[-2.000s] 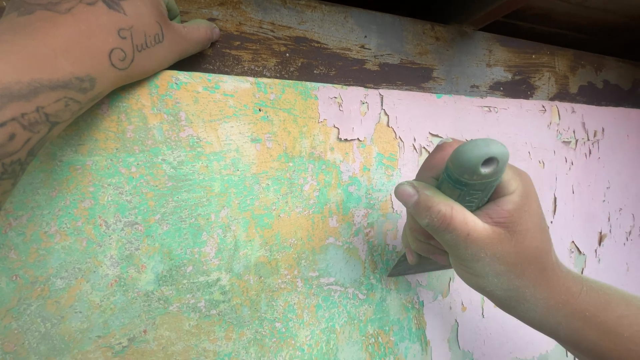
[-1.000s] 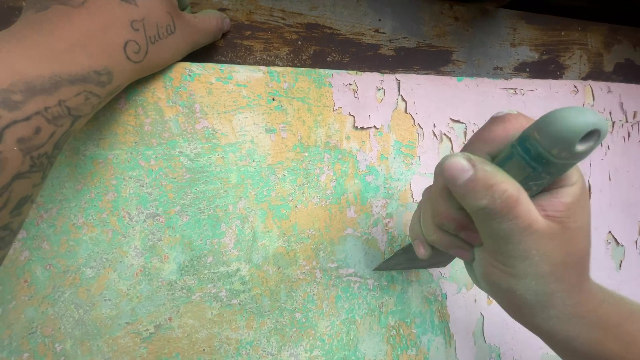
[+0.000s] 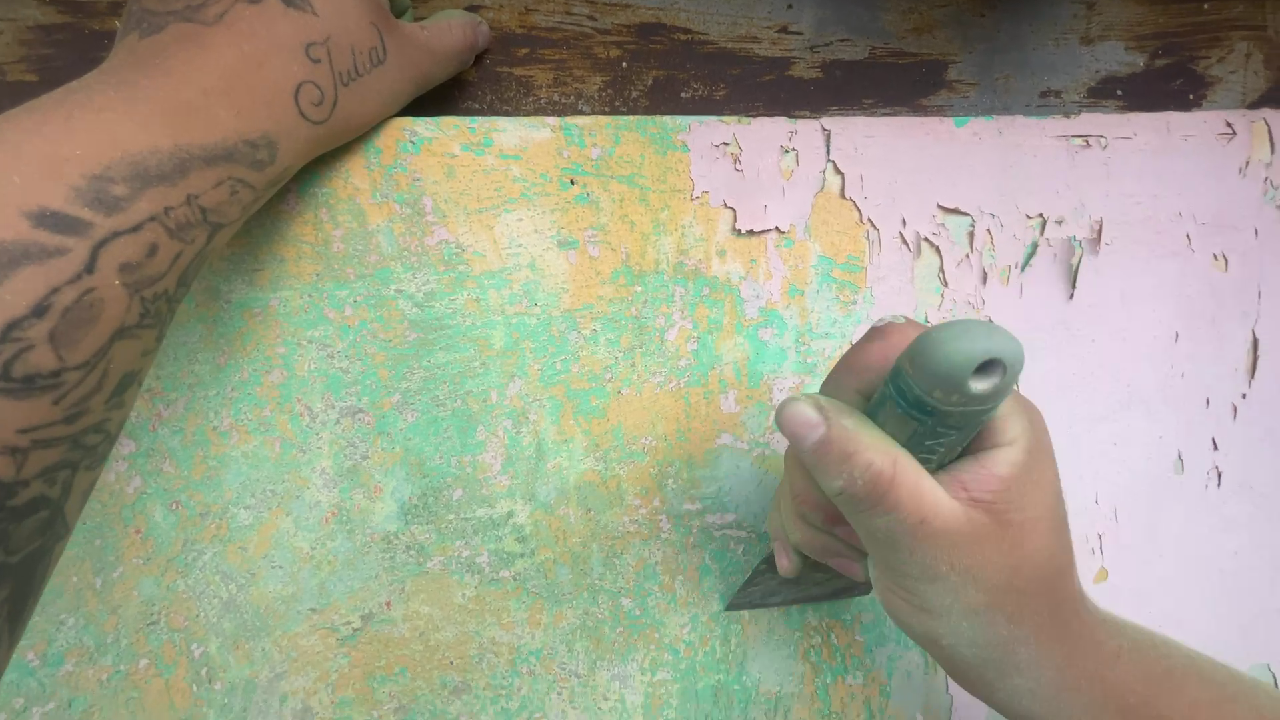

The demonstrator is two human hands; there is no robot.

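My right hand [image 3: 930, 510] is closed around the green handle of a paint scraper [image 3: 945, 385], its thumb along the handle. The scraper's dark metal blade [image 3: 800, 588] lies against a painted board [image 3: 480, 420], on the scraped part left of the pink paint [image 3: 1150, 380]. That part shows mottled green and yellow-orange layers with small pink specks. At upper left, my left hand [image 3: 425, 45] rests at the board's top edge, thumb over the worn wood beyond; its other fingers are mostly out of frame, so its grip cannot be told.
A weathered brown wooden rail [image 3: 760, 60] runs along the board's top edge. Cracked, lifting flakes of pink paint [image 3: 955, 225] stand out on the upper right of the board. My tattooed left forearm [image 3: 110, 270] lies over the board's left side.
The right hand with the scraper has shifted about over the boundary of the pink paint, and the handle stands steeper than one second ago. The left hand stays at the board's top edge.
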